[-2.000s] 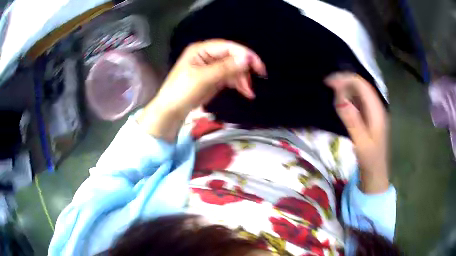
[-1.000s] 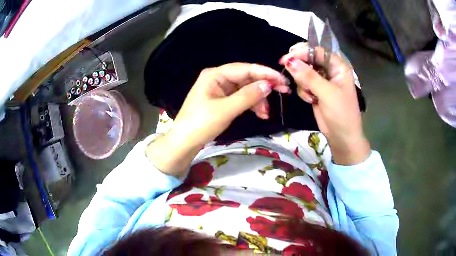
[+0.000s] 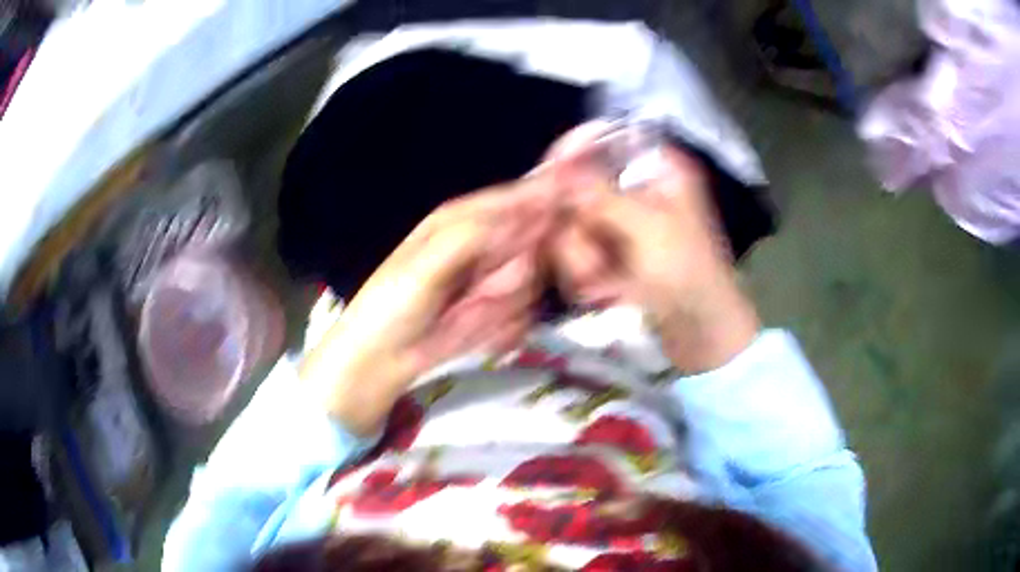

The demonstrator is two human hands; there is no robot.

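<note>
The black garment piece (image 3: 392,156) lies across the lap, with white fabric (image 3: 682,95) beyond its far and right edges. My left hand (image 3: 447,268) and my right hand (image 3: 649,246) meet over the black cloth's near part, fingers bent and close together. Both hands are blurred. A blurred silvery shape at the top of my right hand looks like the small scissors (image 3: 638,162). No needle or thread can be made out, and what the left fingers hold is hidden by blur.
A pink waste basket (image 3: 196,335) stands on the floor at the left, near a blurred grey box (image 3: 185,218). A white-covered table (image 3: 145,89) is at the upper left. Pale pink cloth (image 3: 951,123) hangs at the upper right.
My hands have come together and lower over the cloth. The scissors' blades, upright and open one second ago, are now a blur. The view has shifted, moving the lap left and down.
</note>
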